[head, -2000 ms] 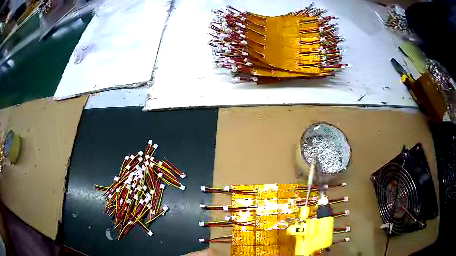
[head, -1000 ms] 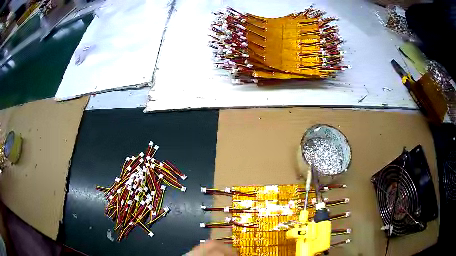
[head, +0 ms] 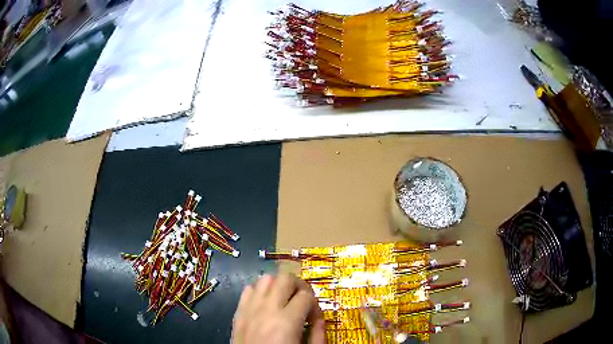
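Note:
An amber flexible circuit panel (head: 363, 269) lies on the brown cardboard at the bottom centre, with short connector leads sticking out on both sides. My left hand (head: 275, 312) is at the panel's left edge, fingers bent down over the lower left leads; whether it grips a lead is hidden. A blurred thin metal tip, apparently of the soldering iron (head: 380, 321), shows over the lower panel. Its yellow handle is out of view. My right hand is not in view. A loose heap of connector leads (head: 176, 259) lies on the black mat.
A tin of silvery shavings (head: 430, 200) stands behind the panel. A black fume fan (head: 546, 248) stands at the right. A stack of finished panels (head: 366, 50) lies on the white board (head: 235, 124). Yellow-and-black cutters (head: 540, 87) lie far right, and a tape-like roll (head: 17, 206) far left.
My left hand has come up from the bottom edge onto the panel's left side. The iron has moved down and away from the tin; its yellow handle has left the view. The view has shifted slightly.

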